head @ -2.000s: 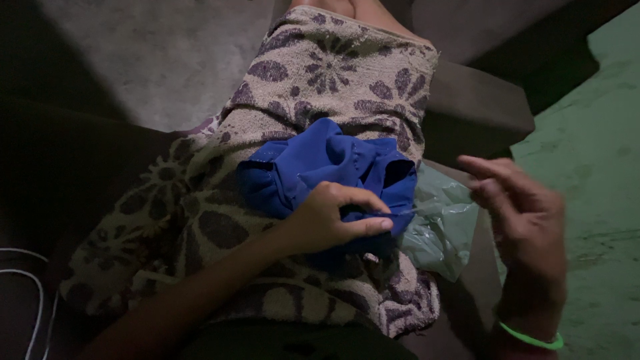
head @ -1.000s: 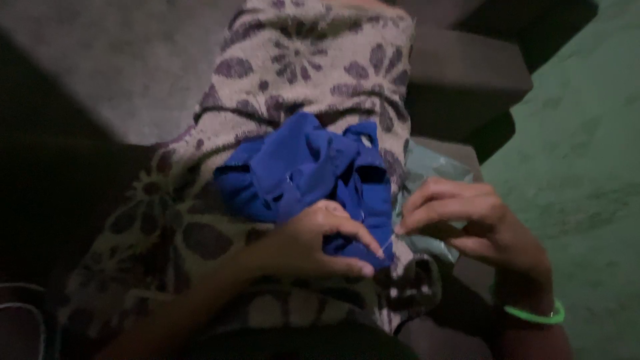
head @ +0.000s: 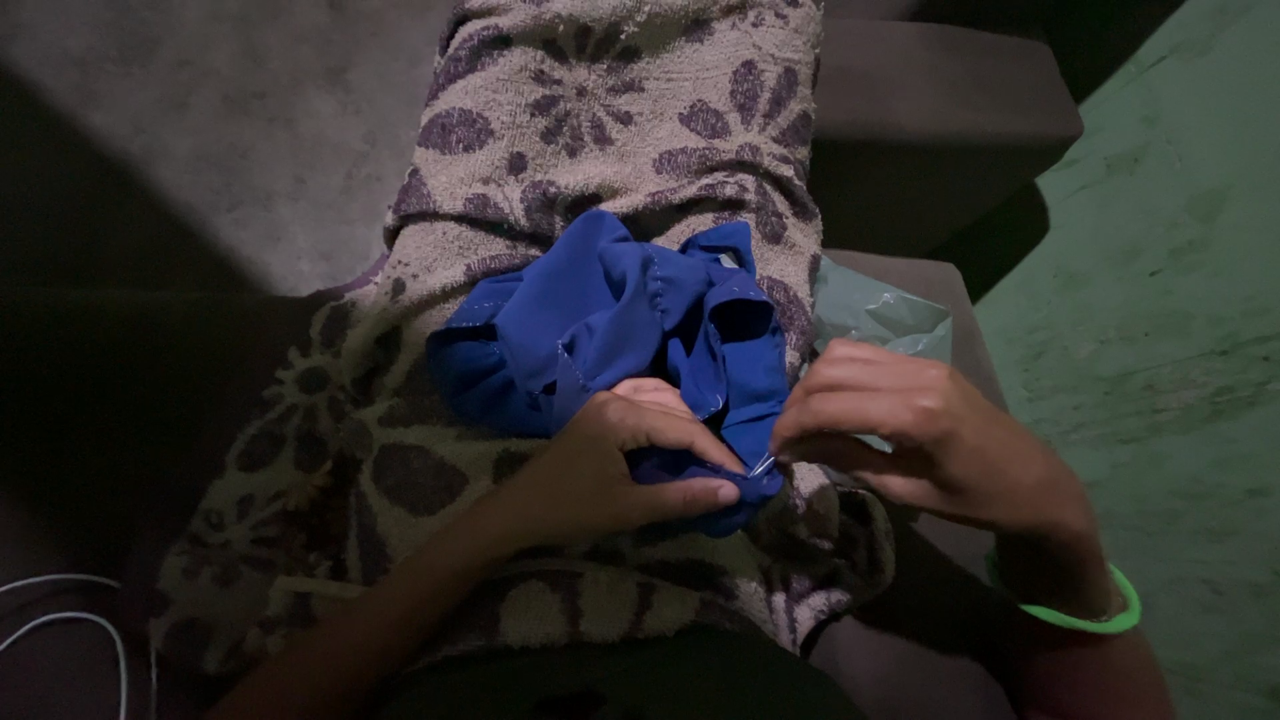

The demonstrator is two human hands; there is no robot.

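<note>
Blue fabric (head: 610, 310), bunched up and with pale stitches along its edges, lies on a flower-patterned towel (head: 590, 100) over the lap. My left hand (head: 640, 460) pinches the fabric's lower right edge between thumb and index finger. Close to that edge, my right hand (head: 880, 430) holds a thin, shiny needle (head: 762, 466) in its fingertips, with the point at the fabric beside my left fingertips. Whether a thread runs from the needle cannot be made out. A bright green band sits around my right wrist.
A translucent plastic bag (head: 880, 310) lies right of the towel, on a dark cushioned seat (head: 930, 90). A green, stained surface (head: 1160, 330) extends along the right side. White cable (head: 115, 640) curves at the lower left. Grey floor (head: 300, 120) shows at the upper left.
My right hand, raised apart from the fabric two seconds ago, has come left to the fabric's edge beside my left hand. My left hand still pinches the fabric. The view has shifted slightly.
</note>
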